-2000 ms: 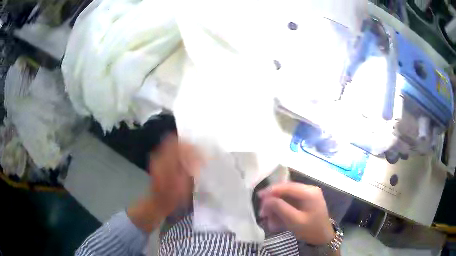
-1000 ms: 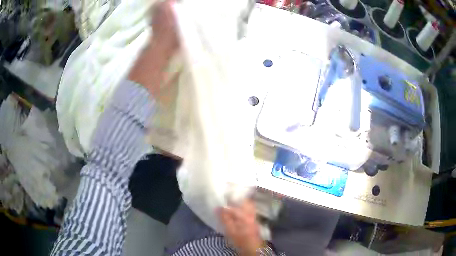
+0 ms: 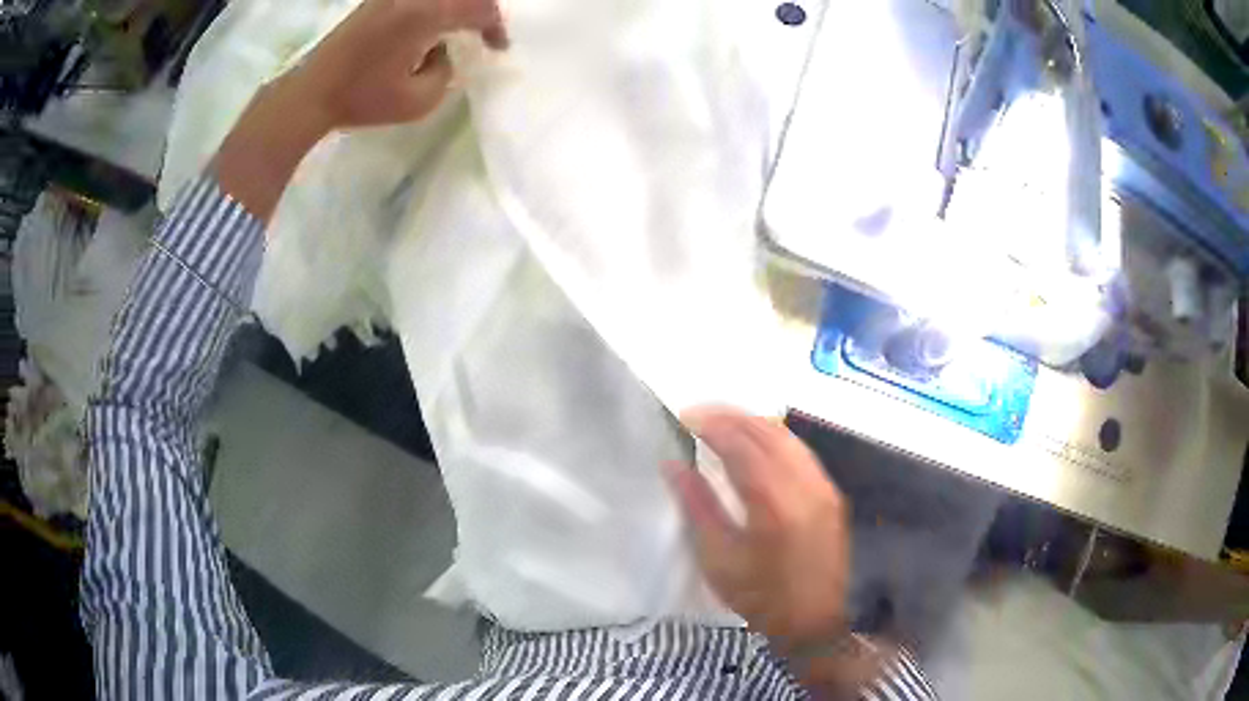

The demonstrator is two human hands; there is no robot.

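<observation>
A white fabric garment piece (image 3: 548, 411) hangs from the cream machine table (image 3: 945, 445) down over the lap. My left hand (image 3: 397, 62) is at the upper left and pinches the top edge of the cloth. My right hand (image 3: 774, 527) is lower, near the table's front edge, with a folded edge of the cloth between thumb and fingers. The cloth edge runs diagonally between my two hands. The blue plate (image 3: 925, 363) lies at the front of the machine, right of the cloth. The needle area is lost in lamp glare.
The blue-topped machine head (image 3: 1164, 123) stands at the upper right. A large heap of white cloth (image 3: 322, 253) lies at the left behind my left arm. More white pieces (image 3: 103, 295) are at the far left. A pale pile (image 3: 1068, 644) is below the table at the lower right.
My right hand has moved up and right and now pinches the cloth edge. My left hand stays high on the cloth, which is now spread wider. The view has shifted, and the thread cones are out of it.
</observation>
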